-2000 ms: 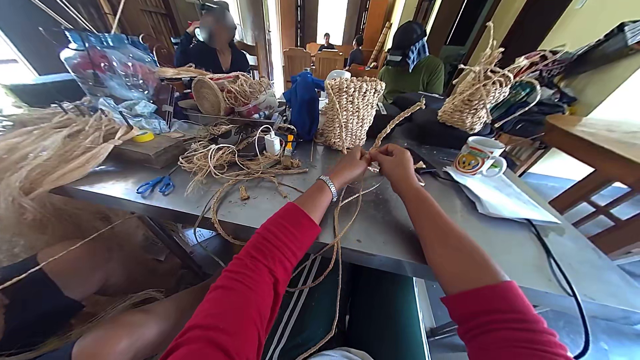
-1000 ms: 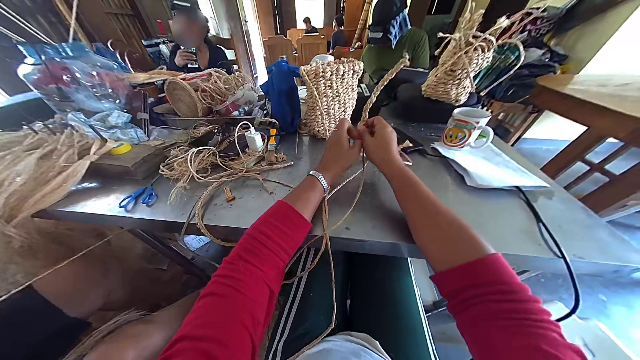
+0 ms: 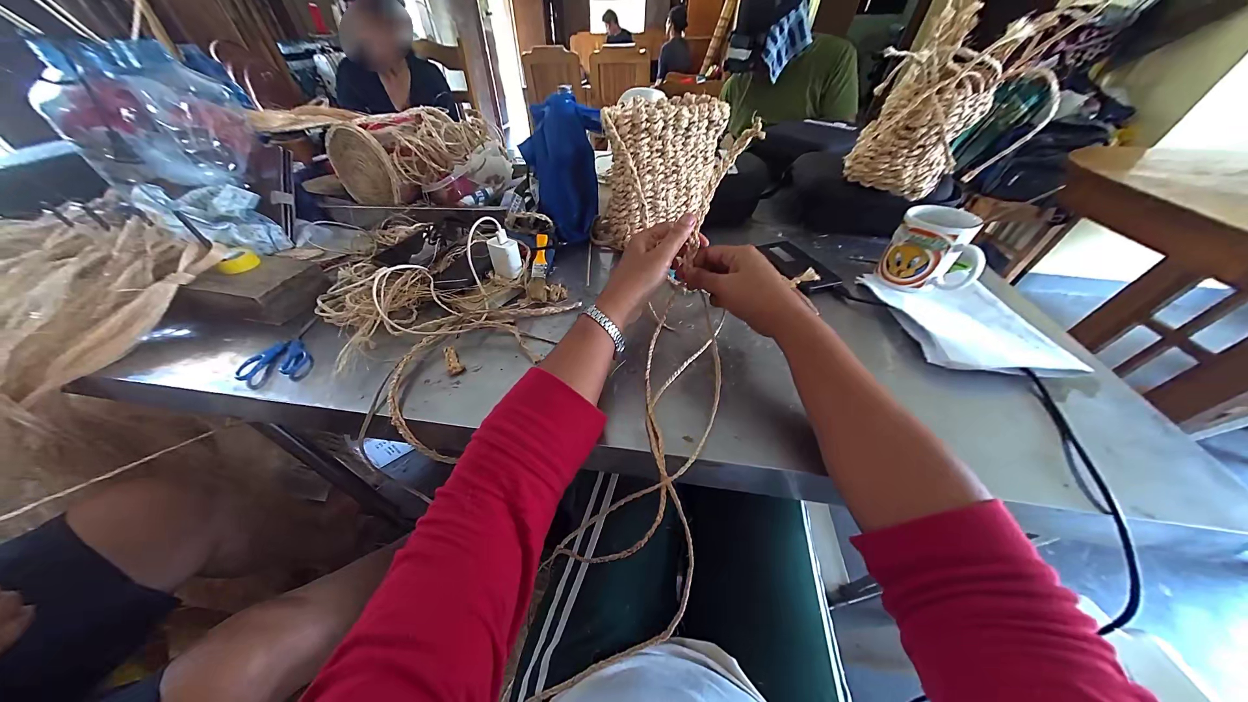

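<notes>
My left hand (image 3: 655,259) and my right hand (image 3: 749,283) meet over the metal table, fingers closed on a braided fiber cord (image 3: 724,161). The cord's thick upper end sticks up to the right, in front of a woven fiber basket (image 3: 668,156). Thin loose strands (image 3: 655,419) hang from between the hands, over the table edge and down to my lap. The exact grip of the fingertips is partly hidden. Beyond my left hand stands the upright basket, beside a blue cloth (image 3: 564,166).
Blue-handled scissors (image 3: 276,361), tangled cord (image 3: 390,302) and a white charger (image 3: 504,255) lie left. A mug (image 3: 931,246) stands on white paper (image 3: 985,331) at right, near a black cable (image 3: 1097,497). Another woven basket (image 3: 912,136) is behind. A person's legs (image 3: 283,624) are at lower left.
The upper end of the cord leans farther right behind my hands than it did a second ago. Both hands stay close together on the cord.
</notes>
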